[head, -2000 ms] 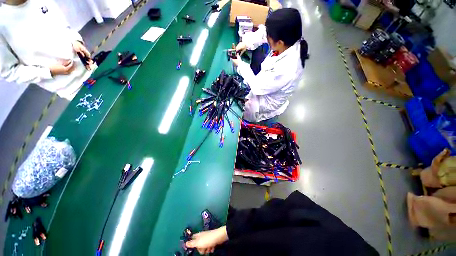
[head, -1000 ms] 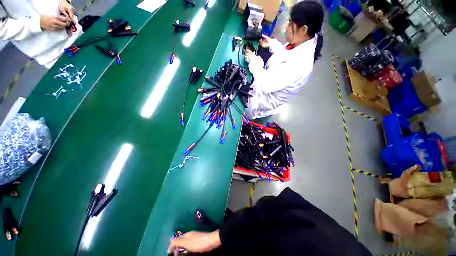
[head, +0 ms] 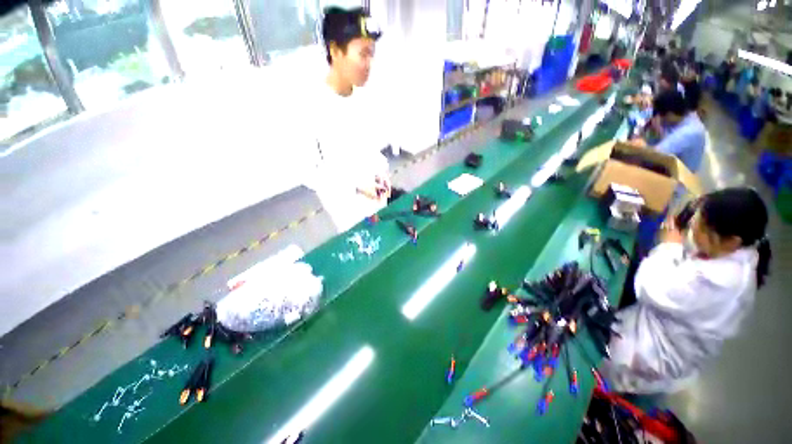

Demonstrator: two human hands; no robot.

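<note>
Neither of my hands is clearly in view. A blurred brown patch shows at the lower left edge; I cannot tell what it is. Nearest in front of me, a fan-shaped pile of black cable leads (head: 569, 308) lies on the right bench edge, its red and blue tips towards me. Small silvery-white parts (head: 462, 418) lie just below the pile. A cable lead with a black end piece (head: 493, 295) lies on the belt left of the pile.
A clear bag of parts (head: 271, 295), black end pieces (head: 198, 380) and loose white parts (head: 139, 395) lie along the far side. A person in white (head: 682, 303) sits at right by a cardboard box (head: 643, 178). Another person (head: 347, 139) stands opposite. A red crate (head: 638, 416) is below right.
The view has swung up and to the left. My hand and dark sleeve, earlier at the bench's near edge, have left the picture. The seated person's hands are now raised near the face.
</note>
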